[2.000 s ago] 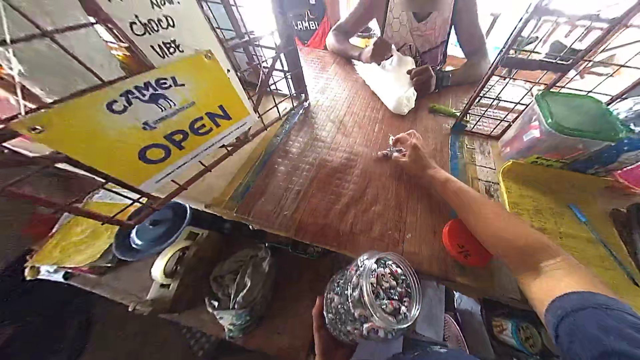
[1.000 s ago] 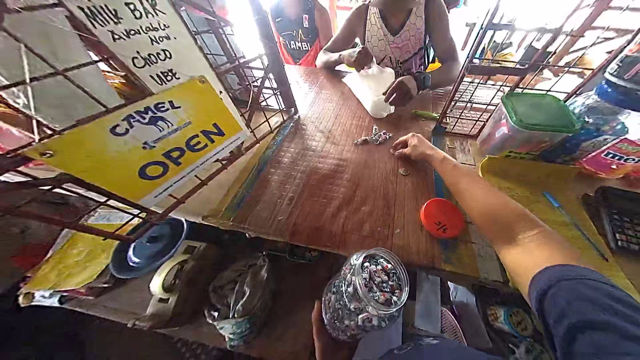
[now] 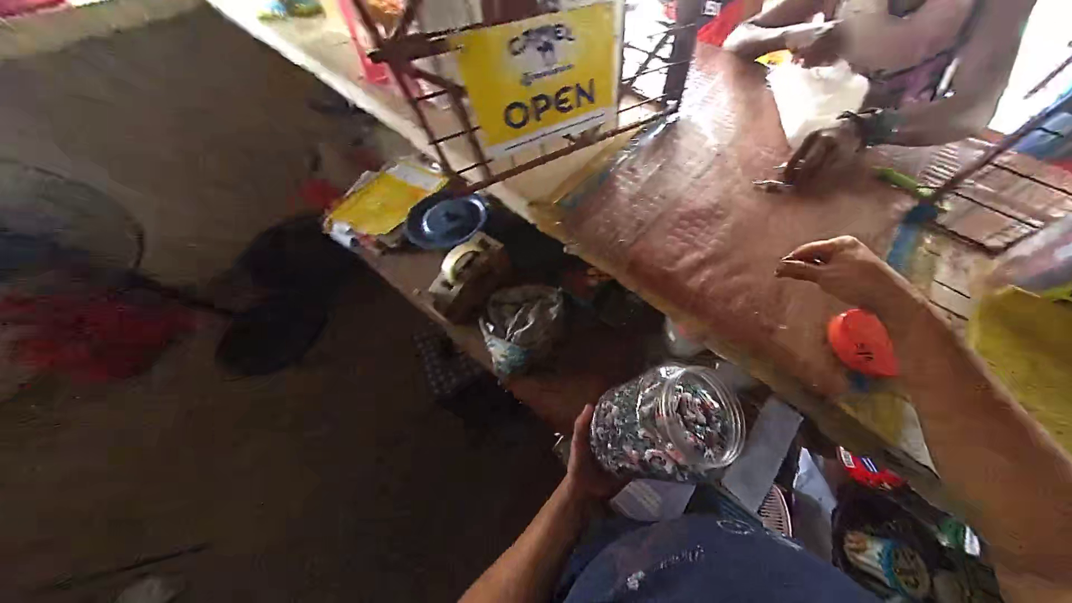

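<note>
My left hand (image 3: 593, 456) grips a clear plastic jar (image 3: 662, 423) full of small wrapped candies. The jar is uncovered and tilted, its mouth to the right. Over the wooden counter (image 3: 720, 243) is my right hand (image 3: 825, 261), fingers bent and pinched around something small and dark, perhaps a coin; blur hides what it is. A red round lid (image 3: 863, 342) with writing lies on the counter beside my right forearm. Across the counter a person's hand (image 3: 825, 155) touches the surface near small items, and a white plastic bag (image 3: 814, 96) is by that person's arms.
A metal grille with a yellow sign (image 3: 540, 79) borders the counter's left side. On a lower shelf are a blue dish (image 3: 446, 219), a tape dispenser (image 3: 466, 266) and a plastic bag (image 3: 523, 322). Yellow material (image 3: 1026, 360) lies at right. Packets sit below the counter's edge.
The view has swung left and down. The candies that lay on the counter are no longer seen there; the other person's hand has come down onto the counter near that spot.
</note>
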